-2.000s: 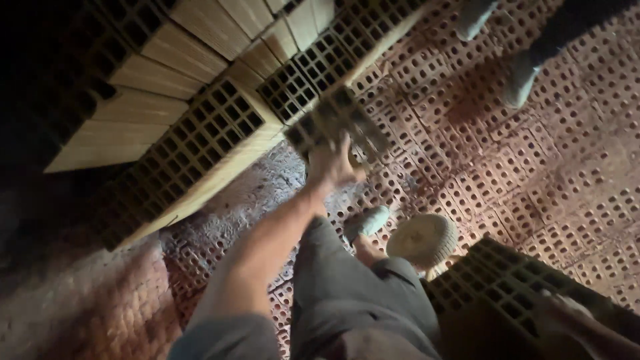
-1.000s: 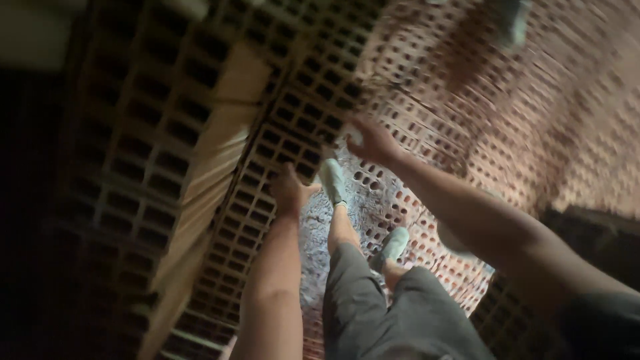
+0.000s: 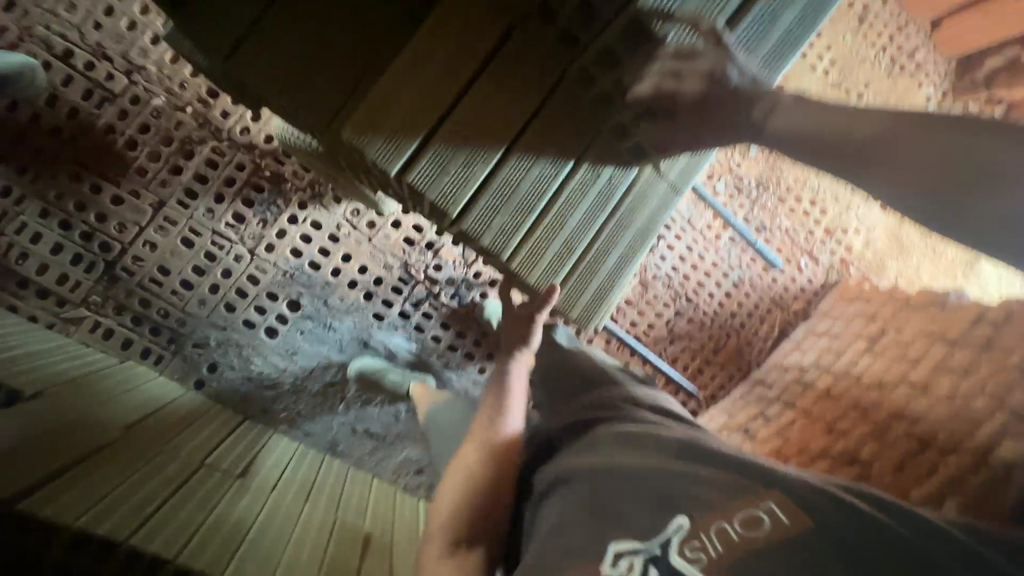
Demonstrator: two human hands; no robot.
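Note:
A row of ribbed clay bricks point(image 3: 552, 184) lies at the upper middle, its left part in deep shadow. My left hand point(image 3: 524, 320) is at the lower corner of this row, thumb and a finger apart; whether it touches the bricks is unclear. From the right, my right arm reaches over the bricks, and my right hand point(image 3: 692, 88) is above or on their far part. Shadow and blur hide its fingertips and whatever may be in them. Dark hole-like shapes show just left of that hand.
Perforated bricks point(image 3: 320, 248) pave the floor, with grey dust point(image 3: 296, 360) on part of them. More ribbed bricks point(image 3: 240, 480) run along the lower left. A thin bar point(image 3: 652, 360) lies near my leg. Stacked reddish bricks point(image 3: 896, 392) stand at the right. Another person's foot point(image 3: 20, 76) shows upper left.
The view has swung round strongly. Two seconds ago my left hand was on a perforated brick; one second ago both hands were apart above the floor and bricks. Now both are at the ribbed row.

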